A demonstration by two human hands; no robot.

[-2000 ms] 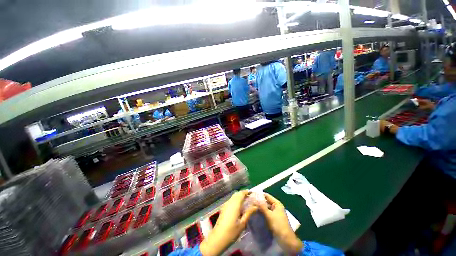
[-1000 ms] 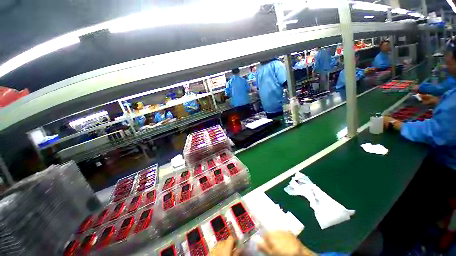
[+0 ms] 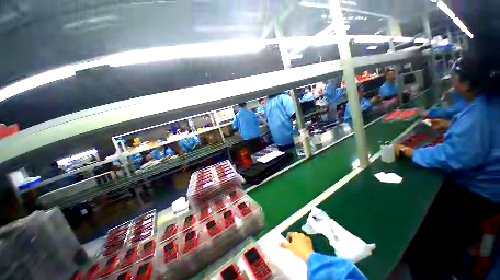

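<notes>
The near clear tray [image 3: 245, 247] shows two phones at the bottom edge, a red phone with black screen [image 3: 256, 262] and another [image 3: 230, 272] partly cut off. A stack of white sleeves [image 3: 278, 252] lies against the tray's right side. My right hand [image 3: 299, 246] is on the stack, fingers bent down at its upper right part; whether it pinches a sleeve cannot be told. My left hand is out of the picture.
Filled phone trays [image 3: 211, 227] stand stacked beyond the near tray, a grey empty-tray stack [image 3: 38, 246] at far left. A crumpled white bag [image 3: 342, 238] lies right of my hand. A pole [image 3: 355, 109] rises beside the belt. A person [image 3: 466, 142] works at right.
The view has tilted up and turned right. Both hands were low over the near tray; my left hand has left the picture and my right hand has moved to the white stack.
</notes>
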